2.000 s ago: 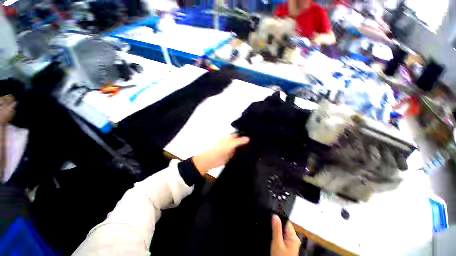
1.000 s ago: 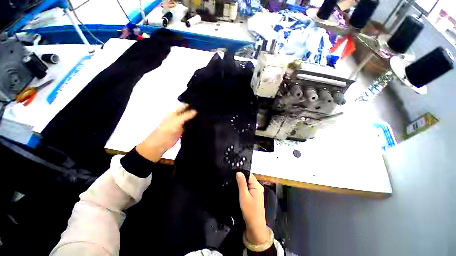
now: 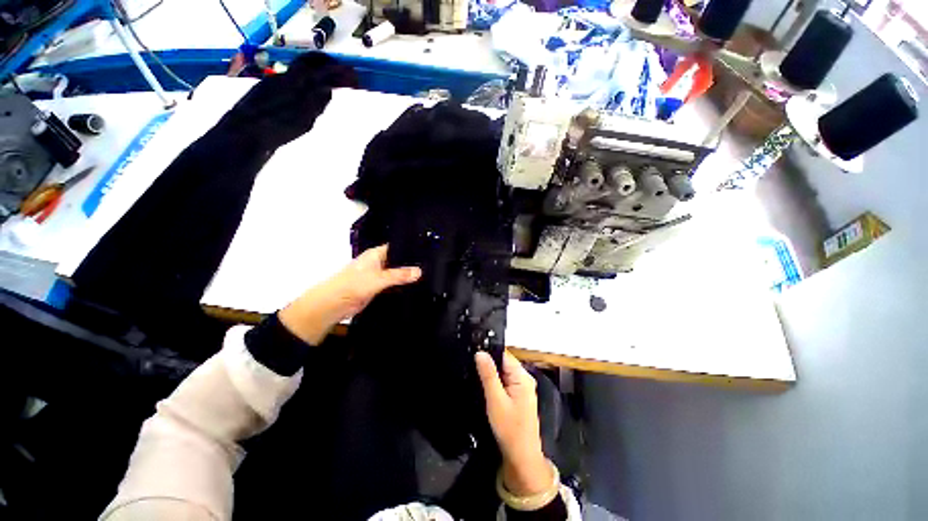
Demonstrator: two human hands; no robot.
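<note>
A black garment piece [image 3: 432, 193] lies on the white table and hangs over its front edge onto my lap. Small shiny bead decoration [image 3: 478, 324] shows near its right edge. My left hand [image 3: 356, 285] lies on the cloth's left side, thumb pointing right, fingers partly hidden by the cloth. My right hand [image 3: 511, 407] grips the right edge just below the beads. The cloth's right edge runs along the overlock machine [image 3: 600, 198]; the needle area is too dark to make out.
A second black garment heap [image 3: 204, 193] lies on the table at left. Orange-handled scissors [image 3: 46, 200] and a grey neighbouring machine [image 3: 20, 148] are at far left. Black thread cones [image 3: 868, 115] stand upper right. A small yellow-green box [image 3: 853, 238] is by the wall.
The view has swung right and steadied since the first frame. My left hand has moved down and right on the cloth. The cloth's upper part is flatter. My right hand keeps its hold.
</note>
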